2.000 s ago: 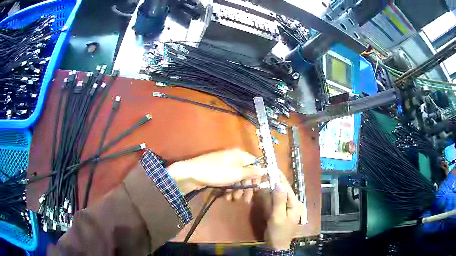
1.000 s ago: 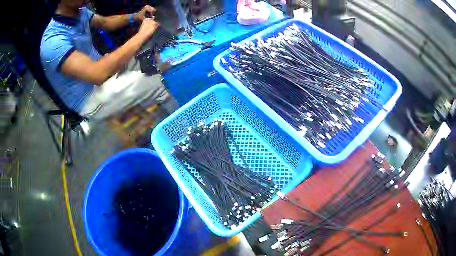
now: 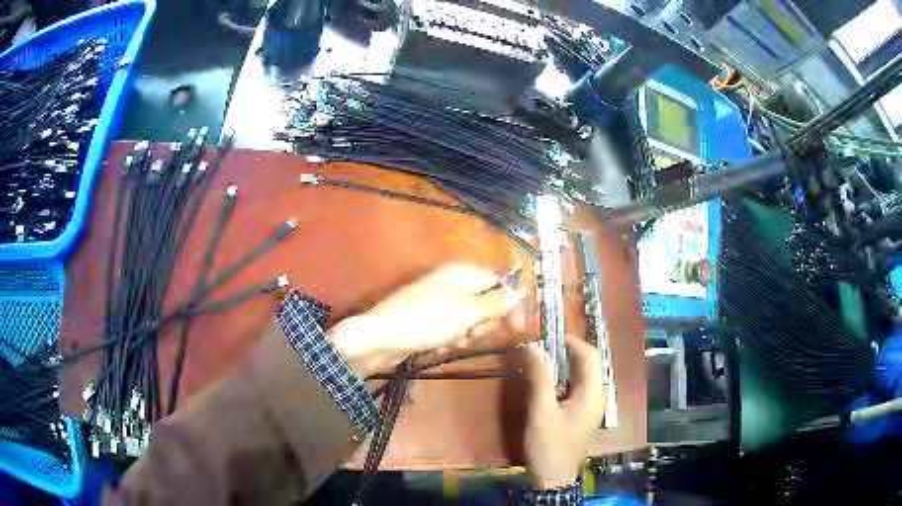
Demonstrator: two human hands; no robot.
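My left hand [image 3: 425, 314], in a brown sleeve with a plaid cuff, is closed over the orange mat [image 3: 356, 237]. A dark cable end with a small metal tip shows at its fingertips, close beside a notched silver bar [image 3: 551, 287]. My right hand [image 3: 564, 410] grips the lower part of this bar between thumb and fingers. A second notched bar [image 3: 600, 346] lies to its right. Several black cables [image 3: 396, 395] pass under my left hand and fan toward the mat's front edge. Whether my left hand holds more than one cable is hidden.
Black cables [image 3: 148, 277] lie on the mat's left, beside a blue basket of cables [image 3: 99, 128]. A large cable pile [image 3: 425, 133] lies behind the mat, before a ridged metal block [image 3: 465, 59]. A grey post [image 3: 692, 203] and control panel [image 3: 682, 247] stand right.
The view has swung back from the baskets, tub and seated person to the mat. Compared with the oldest frame, the held bar is more upright and slightly right, and my left fingertips are higher.
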